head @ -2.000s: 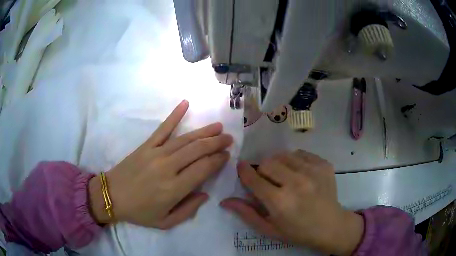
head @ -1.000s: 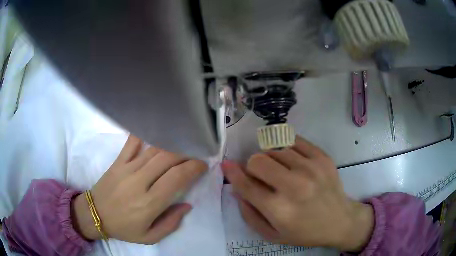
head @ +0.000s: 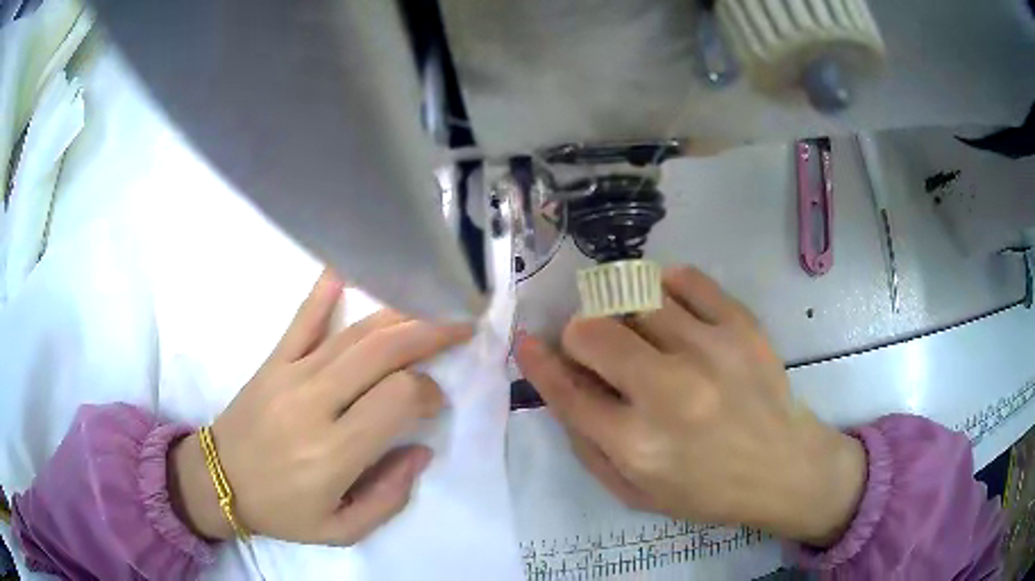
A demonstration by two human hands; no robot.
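A white fabric panel covers the left of the table, its right edge running up to the needle area under the machine head. My left hand lies on the panel, fingers spread, fingertips near its edge; the forefinger tip is partly behind the head. My right hand is just right of the edge, fingers bent, index fingertip at or very near the cloth. Whether it pinches the cloth cannot be told. The needle and presser foot are mostly hidden by the head. A round metal plate shows beside the edge.
A cream ribbed knob is just above my right fingers. Pink snips and a thin pointed rod lie on the machine bed at right. A ruler scale runs along the front. Cream strips lie at the far left.
The view has moved closer under the machine head, which now covers more cloth. The fabric edge shows as a narrow folded strip near the needle. My left fingers have spread since one second ago.
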